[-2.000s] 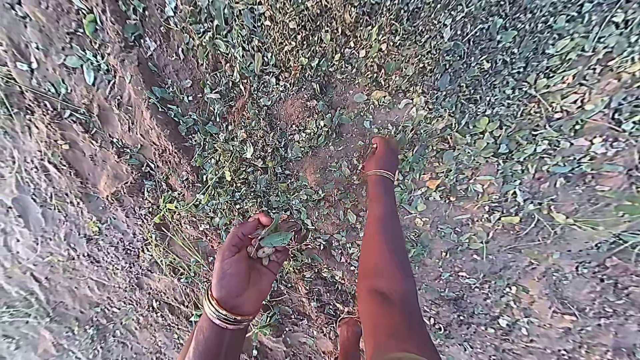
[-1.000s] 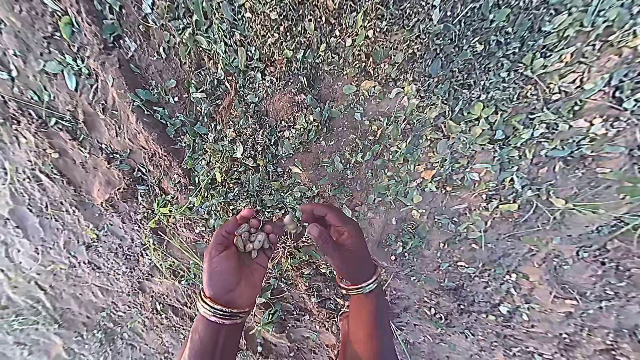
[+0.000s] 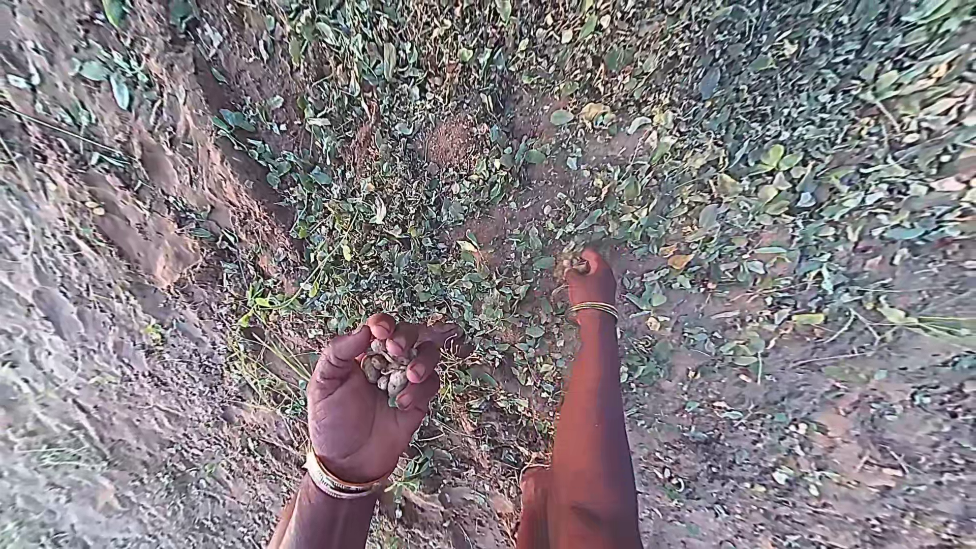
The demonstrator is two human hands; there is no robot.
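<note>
My left hand (image 3: 370, 396), palm up with bangles at the wrist, has its fingers curled around several small pale pods (image 3: 387, 370) that look like peanuts in the shell. Farther ahead and to the right, my right hand (image 3: 591, 280), also with bangles, reaches down to the leaf-strewn soil. Its fingertips are at a small pale clump (image 3: 573, 265), perhaps pods; whether they grip it is hard to tell. Fallen green and dry leaves (image 3: 526, 305) lie about both hands.
Dense leaf litter and low plants (image 3: 427, 191) cover the ground ahead. At the left runs a ridge of bare brown soil (image 3: 152, 229). A foot or leg (image 3: 534, 496) shows beside the right forearm. Grass blades (image 3: 934, 326) stick in at the right edge.
My right hand, beside the left one a second ago, has moved forward and right to the ground. The left hand's fingers have curled over the pods. A green leaf seen in it earlier no longer shows.
</note>
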